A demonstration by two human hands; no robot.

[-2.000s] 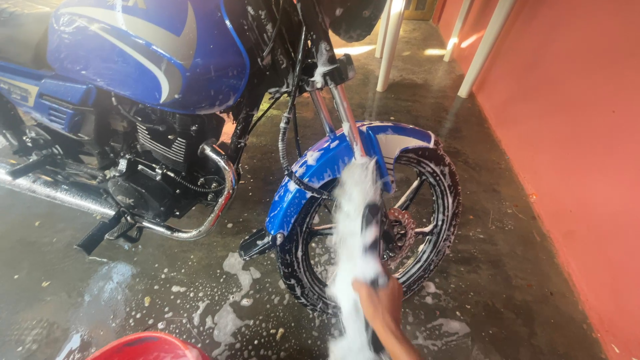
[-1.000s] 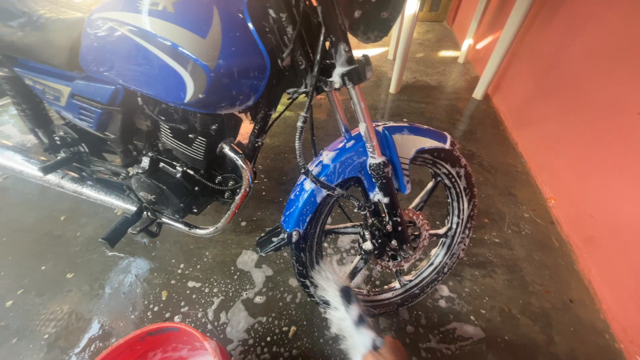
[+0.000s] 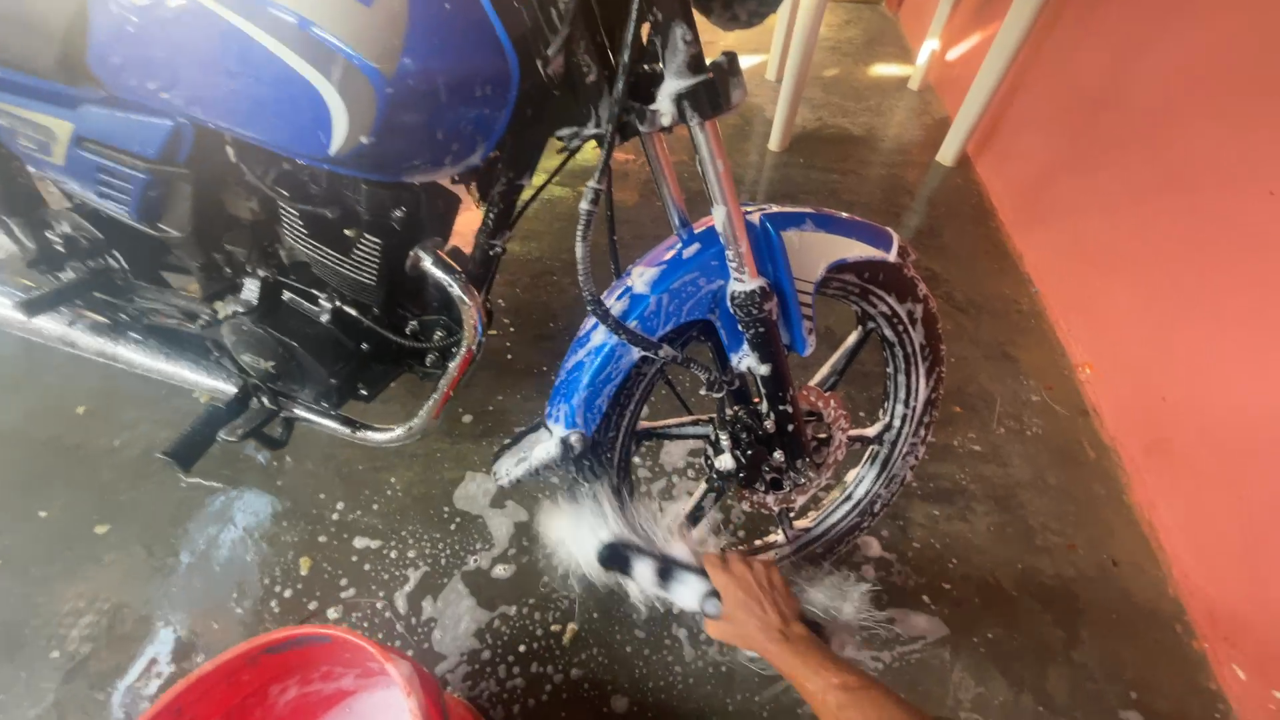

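My right hand (image 3: 755,603) is closed around the black handle of a brush with long white bristles (image 3: 585,535), partly blurred. Its bristles are at the lower left of the motorcycle's front wheel (image 3: 925,400), by the tyre. Suds streak the tyre, the spokes and the blue front fender (image 3: 650,290). Foam also clings to the fork (image 3: 722,200) and to the flap at the fender's lower end (image 3: 530,455). My left hand is not in view.
A red plastic bucket (image 3: 300,640) stands at the bottom left. The wet concrete floor (image 3: 400,530) has foam spots. The motorcycle's chrome exhaust pipe (image 3: 465,330) and blue tank (image 3: 440,90) are on the left. White legs (image 3: 800,75) stand near the orange-red wall (image 3: 1140,200).
My right hand, earlier at the wheel's front with the brush raised along the fork, is now low beside the tyre. The brush now lies across to the left at the wheel's lower side.
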